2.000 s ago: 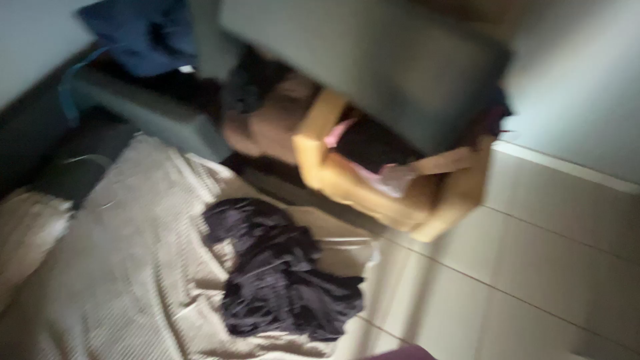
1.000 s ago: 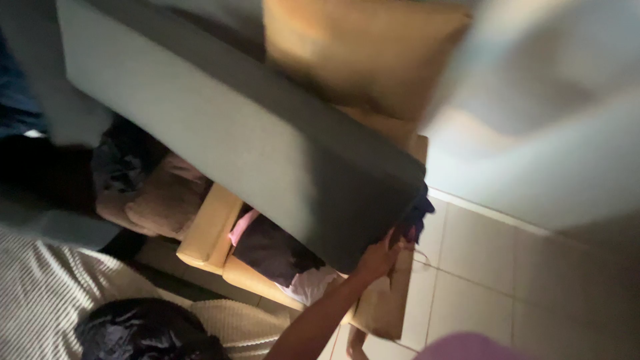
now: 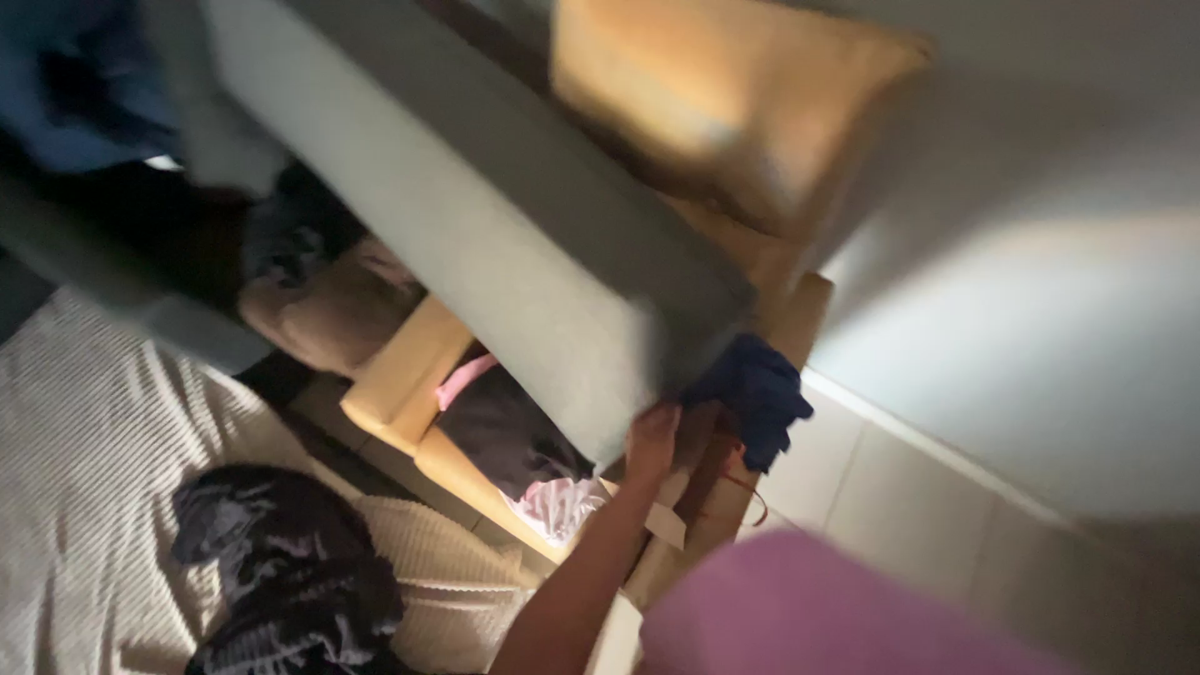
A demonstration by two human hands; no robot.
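Note:
A long grey padded block (image 3: 525,253) lies tilted across a tan armchair (image 3: 403,384). My left hand (image 3: 653,439) is at its lower corner, fingers closed around the edge, partly hidden by shadow. Just right of the hand, dark blue cloth (image 3: 755,398) hangs over the chair's side. Dark folded cloth (image 3: 506,436), a pink strip (image 3: 461,380) and a whitish, shiny bundle (image 3: 558,506) lie on the seat beneath the block. My right hand is out of view.
A ribbed cream cover (image 3: 84,469) spreads at the left, with a dark crumpled garment (image 3: 291,562) on it. A brown bundle (image 3: 328,314) lies beside the chair. Purple fabric (image 3: 825,609) fills the lower foreground. Floor tiles (image 3: 919,506) meet a pale wall (image 3: 1050,375).
My left hand, out of view two seconds ago, has come to the grey block's lower corner and was there one second ago too. The view has shifted and come nearer the chair.

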